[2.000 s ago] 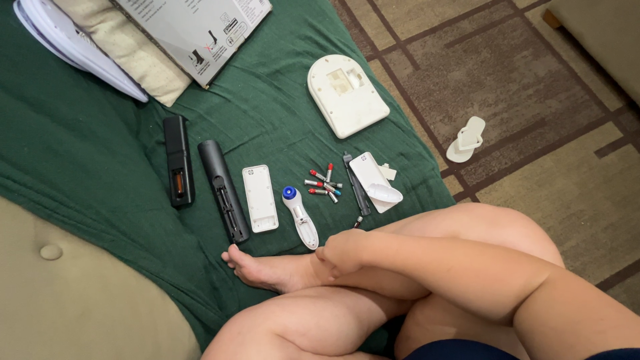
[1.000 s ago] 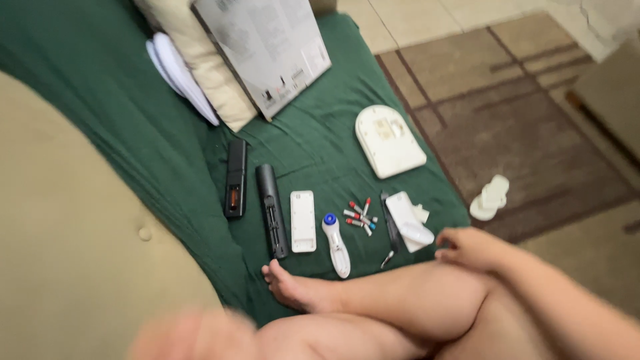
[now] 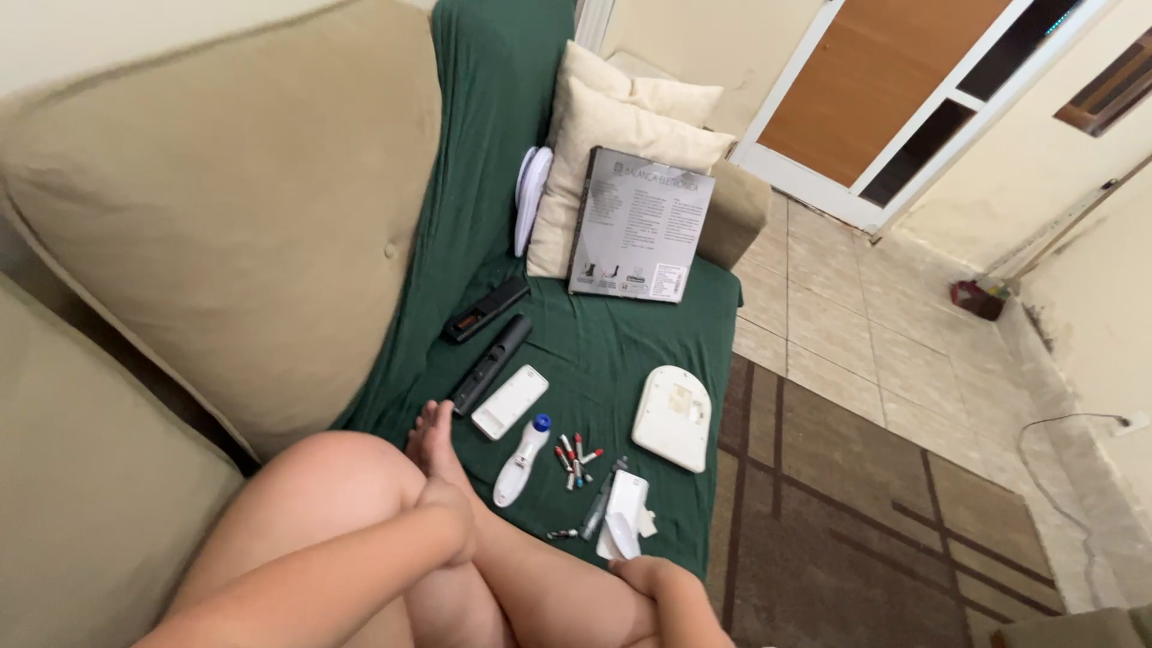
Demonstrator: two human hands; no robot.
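My left hand [image 3: 447, 522] rests on my lower leg near the ankle; its fingers are partly hidden. My right hand [image 3: 641, 576] lies over my shin, fingertips close to a white plastic cover [image 3: 621, 533] on a white device [image 3: 627, 495]. Whether it touches them I cannot tell. Beside these lies a dark slim strip [image 3: 598, 510]. Several small batteries [image 3: 574, 459] lie in a loose pile. Left of them are a white and blue handheld device [image 3: 520, 463], a white remote-like case [image 3: 510, 402], a black remote [image 3: 490, 364] and another with its compartment uncovered [image 3: 486, 310].
A white rounded device [image 3: 672, 418] lies near the sofa's edge. Behind, a grey box [image 3: 641, 225] leans on cream cushions [image 3: 621, 121], beside white rounded objects [image 3: 532, 198]. A beige back cushion [image 3: 234, 198] stands at left; a brown rug [image 3: 837, 513] lies on the floor.
The view has swung up and turned, bringing in the door. My left hand, blurred at the bottom a second ago, now rests on my leg. The laid-out objects look unmoved on the green cloth.
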